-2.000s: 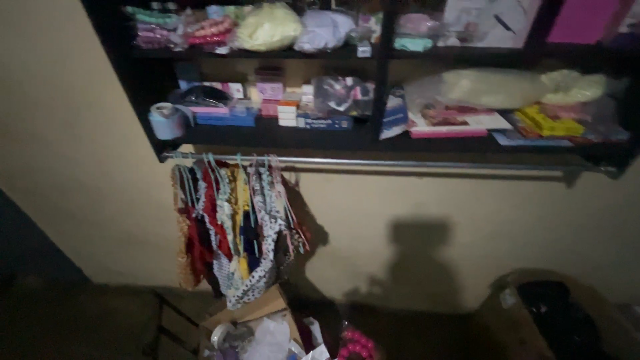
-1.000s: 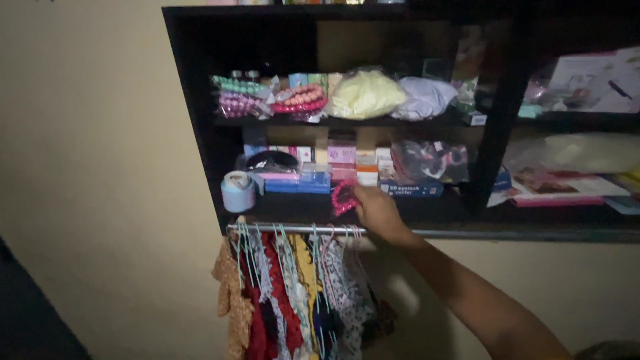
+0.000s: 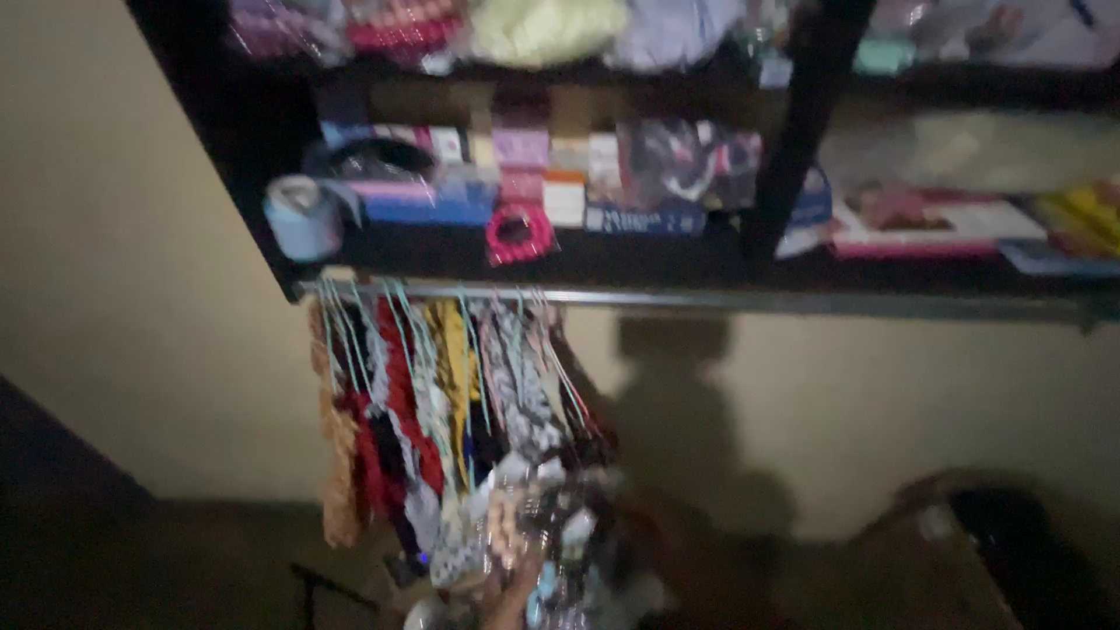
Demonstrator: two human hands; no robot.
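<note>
The pink beaded ring in clear wrap [image 3: 520,233] lies on the lower shelf, in front of small boxes, with no hand on it. Low in the head view, a blurred hand, apparently my left hand [image 3: 514,588], is around clear plastic packets of beaded items [image 3: 551,534], peach, pale blue and dark. These packets overlap the bottom of the hanging clothes [image 3: 429,394]. A dim brown shape to their right may be my right hand [image 3: 678,542], too dark and blurred for its fingers to be told.
Above stands the dark shelf unit [image 3: 612,262], holding a light-blue roll [image 3: 302,219], flat boxes and bagged goods. A metal rail [image 3: 700,299] runs under it with clothes on thin hangers. An open cardboard box [image 3: 927,542] stands at lower right.
My right hand, on the pink beaded ring at the lower shelf a second ago, has let go and left it there. The view has tilted down, and beaded packets now show at the bottom.
</note>
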